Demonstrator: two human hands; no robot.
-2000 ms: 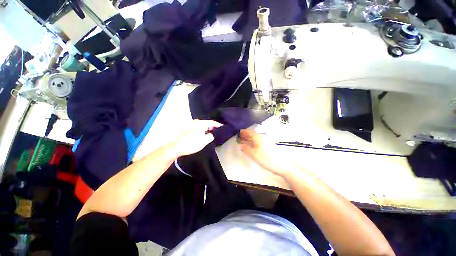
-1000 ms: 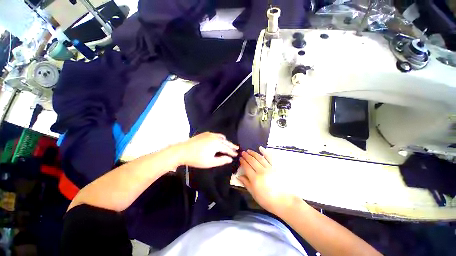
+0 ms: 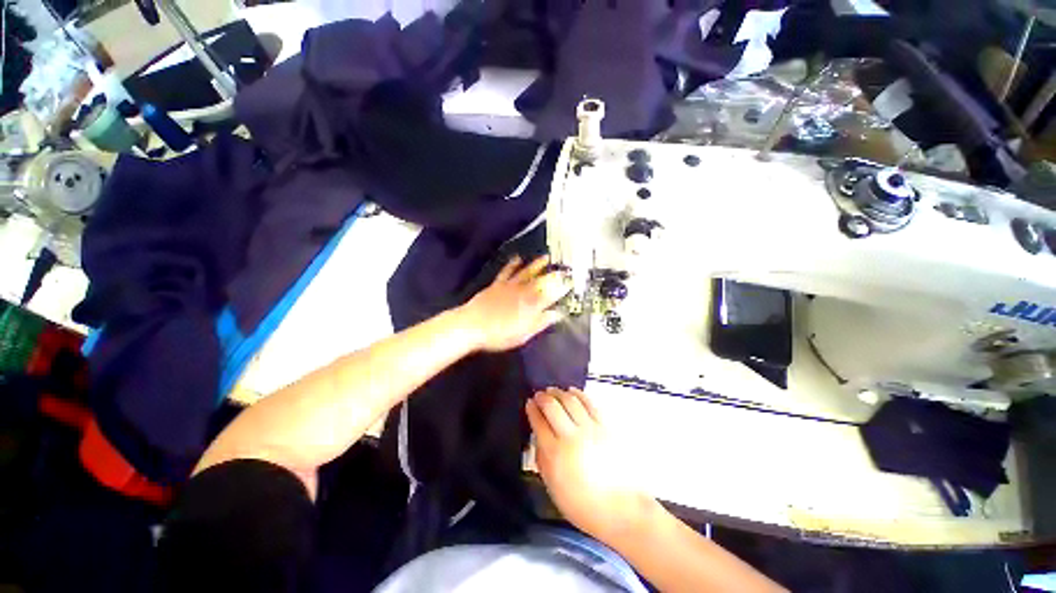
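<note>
A dark garment panel (image 3: 457, 405) with a purple piece (image 3: 558, 357) on it lies at the left end of the sewing machine (image 3: 683, 209) and hangs over the table's front edge. The purple piece reaches the presser foot and needle area (image 3: 576, 304). My left hand (image 3: 518, 304) lies flat on the cloth beside the presser foot, fingers spread. My right hand (image 3: 570, 446) rests its fingertips on the front end of the purple piece. Whether either hand pinches the cloth is hard to tell. A white trim line runs along the panel.
A black rectangular object (image 3: 750, 322) lies under the machine arm. Dark scraps (image 3: 938, 446) lie at the bed's right end. Purple cloth piles (image 3: 174, 266) with a blue edge are at the left. Clear plastic (image 3: 764, 110) is behind the head. A second machine's wheel (image 3: 64, 183) shows far left.
My left hand has moved from near my right hand up to the presser foot. My right hand has stayed at the front of the purple piece. The view has shifted, showing more behind the machine.
</note>
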